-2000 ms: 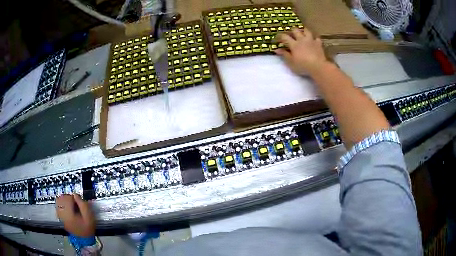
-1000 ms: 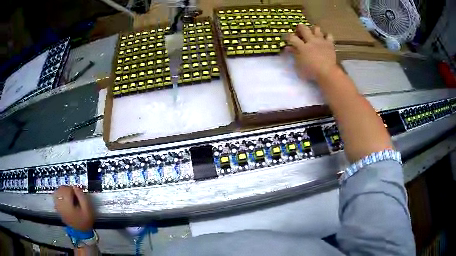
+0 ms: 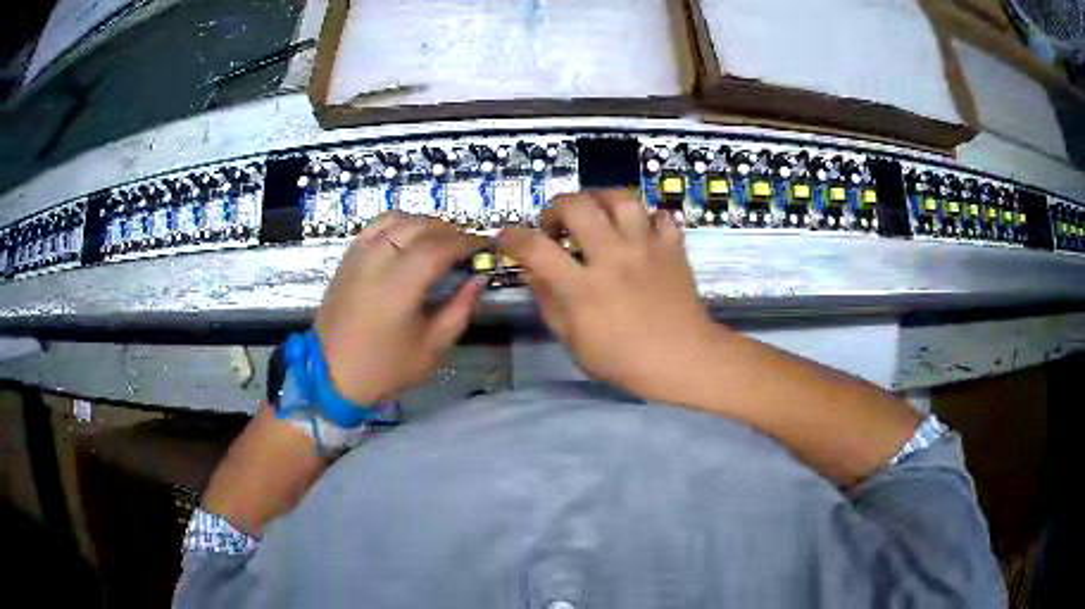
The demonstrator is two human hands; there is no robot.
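Both my hands are together over the front of the metal rail, at a short row of yellow-topped transformers [image 3: 485,261]. My left hand [image 3: 399,303] holds the row's left end between thumb and fingers. My right hand [image 3: 619,286] holds its right end, and its fingers hide part of the row. Just behind lies a circuit board panel [image 3: 440,188] on which no yellow tops show. To its right, past a black spacer [image 3: 609,164], a panel [image 3: 761,190] carries several yellow-topped transformers.
The scuffed conveyor rail [image 3: 785,271] runs across the view. Two cardboard trays with white lining, the left [image 3: 512,54] and the right [image 3: 833,54], stand behind the panels. More panels continue at both sides. Part of a fan [image 3: 1053,24] shows at top right.
The view has tilted down towards the rail. My right hand has come back from the right tray's transformers to the rail. My left hand has joined it at the row.
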